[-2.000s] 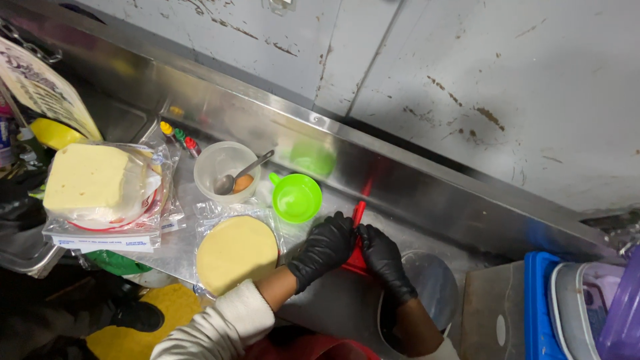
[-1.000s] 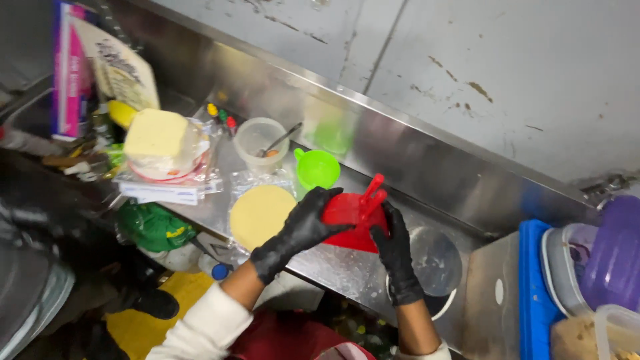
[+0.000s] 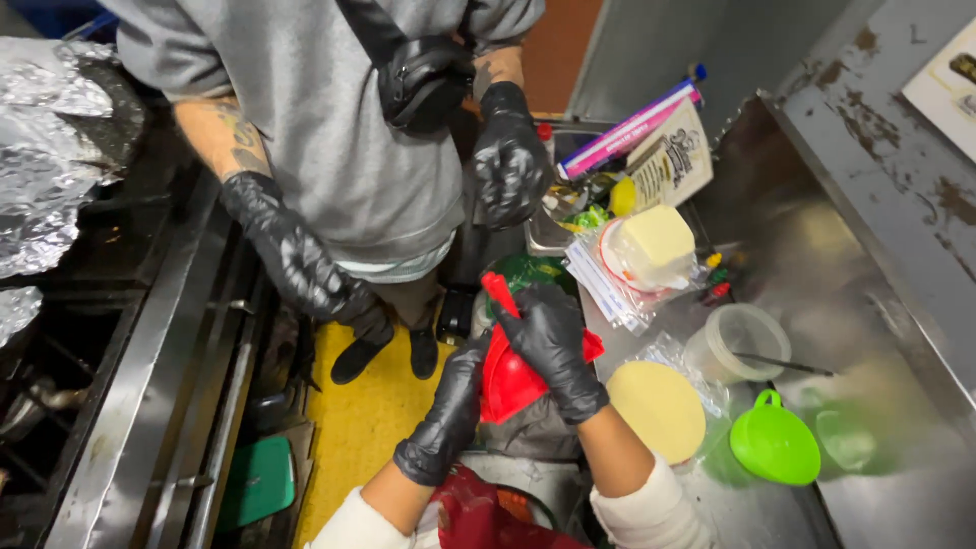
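Note:
Both my hands wear black gloves and hold a red plastic kitchen tool (image 3: 507,377), possibly a funnel or press, in front of my body. My left hand (image 3: 450,412) grips its left side. My right hand (image 3: 553,351) lies over its handles and right side; the fingers hide part of it. To the right on the steel counter are a round of pale yellow cheese or dough (image 3: 657,412), a clear plastic tub (image 3: 736,343) with a utensil in it, and a bright green plastic cup (image 3: 774,446) with a loop handle. A pale yellow block (image 3: 659,236) sits on wrapping further up the counter.
A co-worker in a grey sweatshirt (image 3: 335,130) and black gloves stands across from me. At left is a steel stove (image 3: 137,389) with foil-covered items (image 3: 46,145). A yellow floor (image 3: 343,435) lies between it and the counter. A pink box (image 3: 625,133) leans at the counter's far end.
The view has swung strongly left, bringing the co-worker into sight. The red tool, low over the counter two seconds ago, is now held away from the counter, in front of me.

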